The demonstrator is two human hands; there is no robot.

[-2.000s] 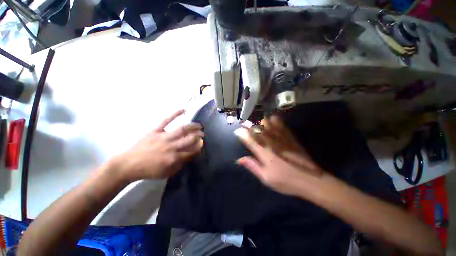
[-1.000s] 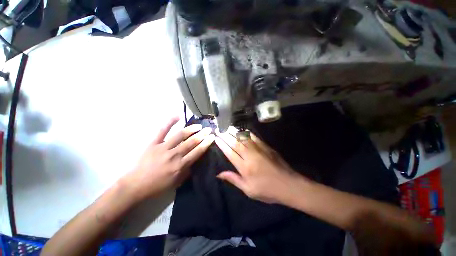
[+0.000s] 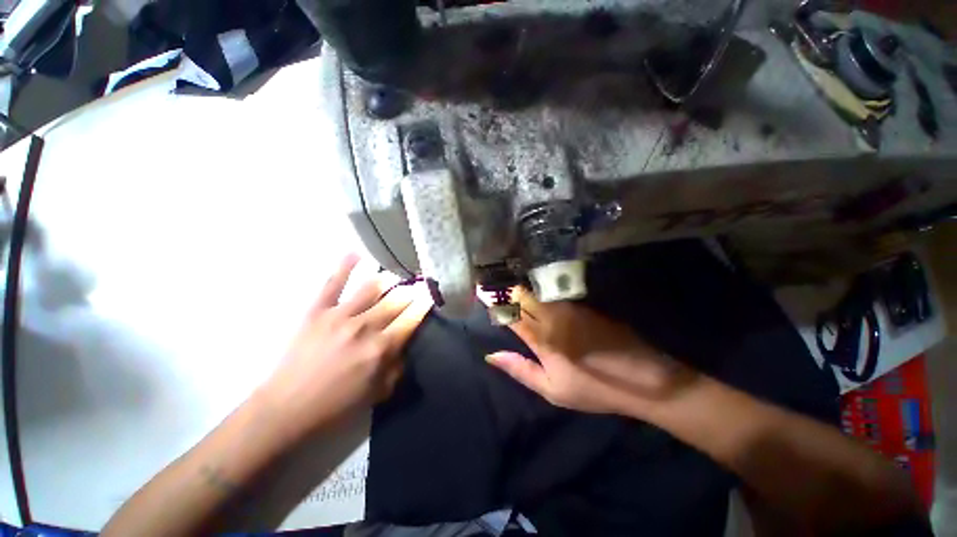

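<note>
Black fabric (image 3: 472,420) lies over the table in front of the sewing machine head (image 3: 504,136) and hangs over the front edge toward the lap. My left hand (image 3: 352,341) lies flat at the fabric's left edge, fingers spread, fingertips beside the machine's front end. My right hand (image 3: 556,351) rests on the fabric right of the needle area, thumb apart, its fingertips partly hidden by the machine head. The needle and presser foot are hidden behind the head. Neither hand visibly grasps the cloth; both press on it.
The white table (image 3: 189,231) has a dark strip (image 3: 19,315) down its left side. Black and white cloth pieces (image 3: 215,47) lie at the back left. Black-handled shears (image 3: 852,330) lie at the right, above a red printed item (image 3: 892,420). A blue edge shows at bottom left.
The view has shifted, so the machine head appears further left and larger. Both hands have come closer together at the needle area, and their fingertips are now more hidden by the head.
</note>
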